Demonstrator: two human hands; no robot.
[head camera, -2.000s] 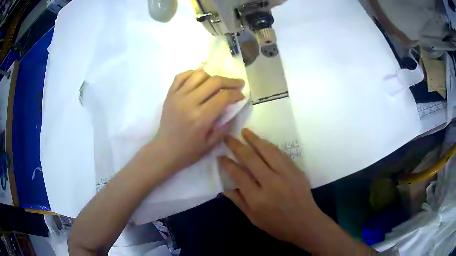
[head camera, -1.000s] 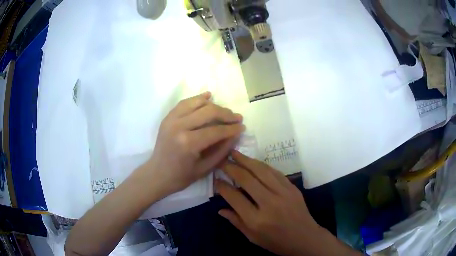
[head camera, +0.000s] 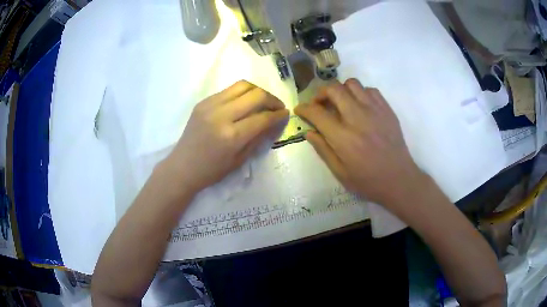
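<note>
My left hand rests on the white garment panel left of the needle plate. Its thumb and fingertips are pinched on the cloth edge just in front of the presser foot. My right hand is opposite, fingers curled, its thumb and fingertip close to the left fingertips at the same edge. The cloth between the fingertips is mostly hidden, so the right hand's grip is unclear. The industrial sewing machine head with its dark tension dial stands just behind my hands, lit yellow at the needle.
A printed ruler scale runs along the table's front edge. A large white cover sheet lies at right. A blue tray is at far left. A rounded grey-white guard is left of the needle. A yellow bar is at lower right.
Both hands have moved up to the presser foot, the right hand farthest, from the front edge onto the plate. The cloth has shifted away from the front edge, showing the ruler scale.
</note>
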